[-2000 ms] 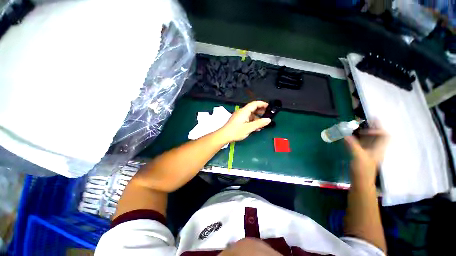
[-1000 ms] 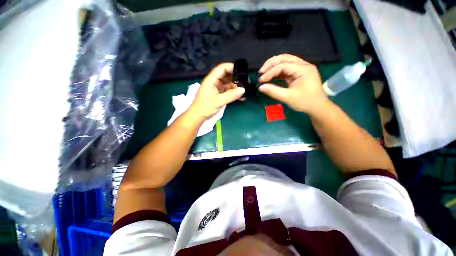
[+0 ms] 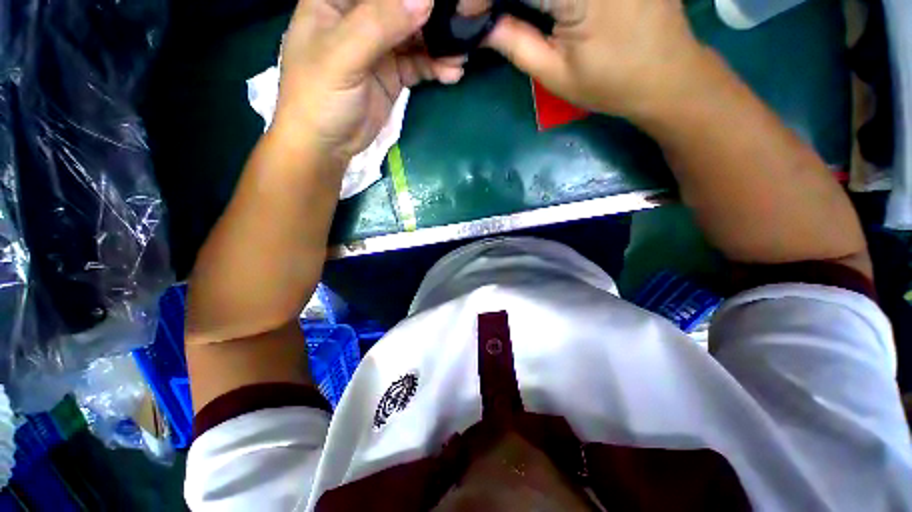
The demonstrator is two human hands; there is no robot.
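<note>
A black plastic housing [image 3: 458, 30] is at the top edge of the view, partly cut off and partly hidden by fingers. My left hand [image 3: 355, 65] holds it from the left. My right hand [image 3: 610, 50] is at its right side, with the thumb against it; whether a small part is between the fingers cannot be told. A red square [image 3: 556, 108] lies on the green bench, partly under my right hand. A white crumpled cloth [image 3: 372, 160] lies behind my left wrist. The white bottle [image 3: 750, 8] is cut off at the top right.
The green bench [image 3: 500, 160] has a pale front edge [image 3: 500, 222] and a yellow-green tape line [image 3: 400, 188]. Clear plastic bag [image 3: 75, 200] hangs at the left. Blue crates [image 3: 330, 352] stand below the bench. A white sheet [image 3: 900, 130] is at the right edge.
The view has tilted down and closer, so the hands and bench sit higher and larger. The black heap and mat have left the picture. My right hand has closed in on the housing.
</note>
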